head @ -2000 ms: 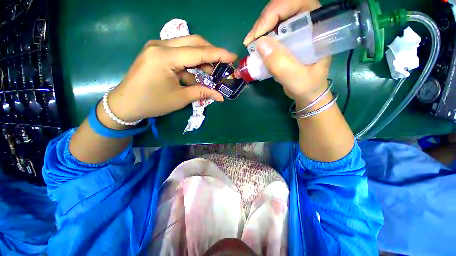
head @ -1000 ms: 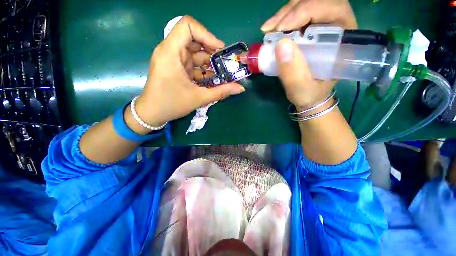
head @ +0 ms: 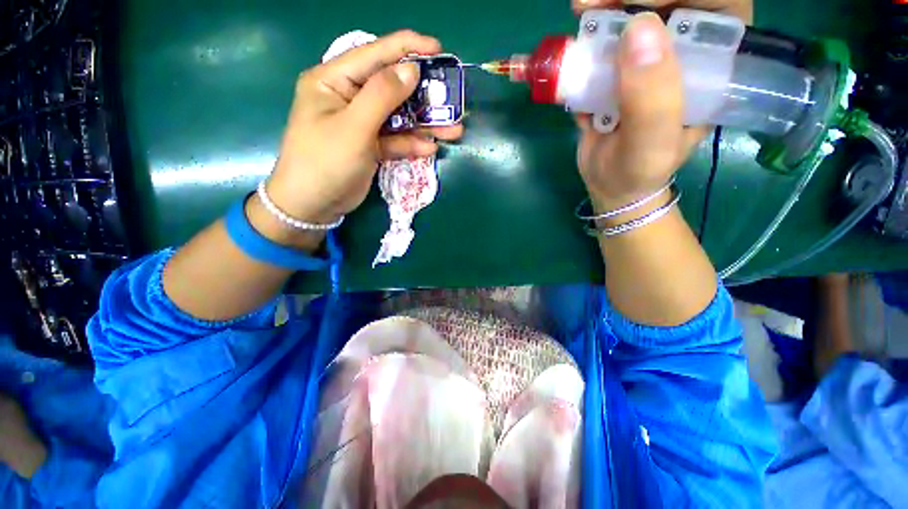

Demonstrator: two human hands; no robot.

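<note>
My left hand [head: 339, 139] holds a small dark watch housing [head: 436, 91] with a shiny rim between its fingers, open side up with circuitry showing. My right hand [head: 647, 109] grips the large clear-white glue syringe [head: 757, 87], thumb on top. Its red needle hub [head: 548, 70] points left, and the thin dispensing needle [head: 506, 68] lies just right of the housing, its tip near the right rim; whether they touch is hard to tell. The green syringe adapter [head: 831, 94] is at the rear.
A crumpled, red-marked tissue [head: 406, 199] lies on the green mat [head: 498, 229] below my left hand. A black gridded tray [head: 62, 169] stands at left. A clear air hose [head: 881, 184] curves beside a black box [head: 864, 184] at right. Blue-clad people sit at both sides.
The needle was inside the housing; it is now outside, to its right. The syringe has moved right and slightly up. The housing has turned and shifted left and up, uncovering more of the tissue.
</note>
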